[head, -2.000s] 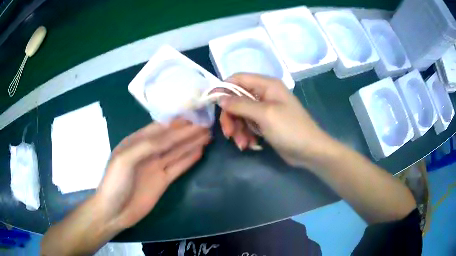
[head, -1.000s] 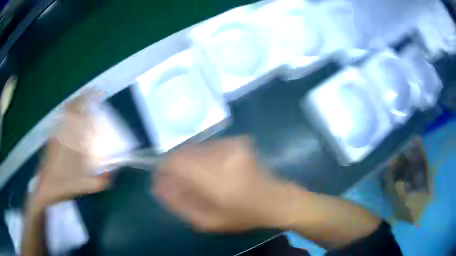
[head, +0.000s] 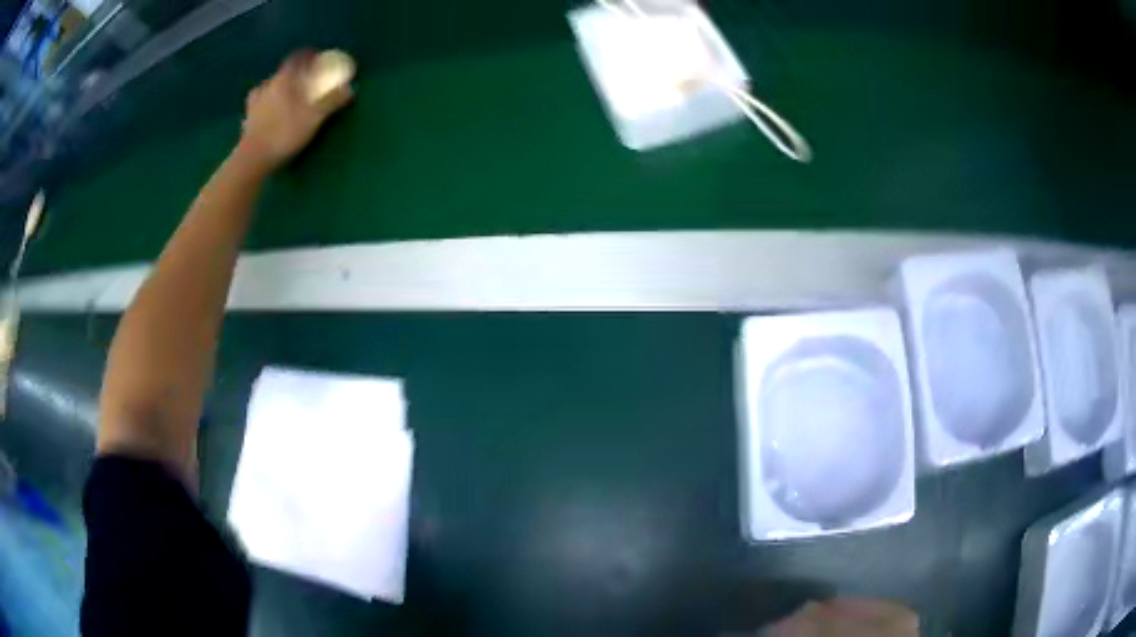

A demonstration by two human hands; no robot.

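My left hand [head: 284, 115] is stretched over the green conveyor belt at the upper left, its fingers closed around a cream rounded product [head: 329, 77]. Only part of the product shows past the fingers. My right hand [head: 845, 620] is cut off by the bottom edge at the right; its fingers are hidden. A filled white tray [head: 660, 75] lies on the belt at the top, with a white cord loop [head: 775, 125] hanging over its right side. A stack of white sheets [head: 326, 483] lies on the dark green table.
Several white trays with oval recesses stand at the right, the nearest [head: 752, 436] by the side rail [head: 498, 271]. The rail runs between table and belt [head: 473, 149]. Another corded product [head: 33, 219] shows at the far left edge.
The view has swung left. My left hand has moved out over the belt and taken hold of a product. A filled tray now shows on the belt. My right hand has dropped to the bottom edge.
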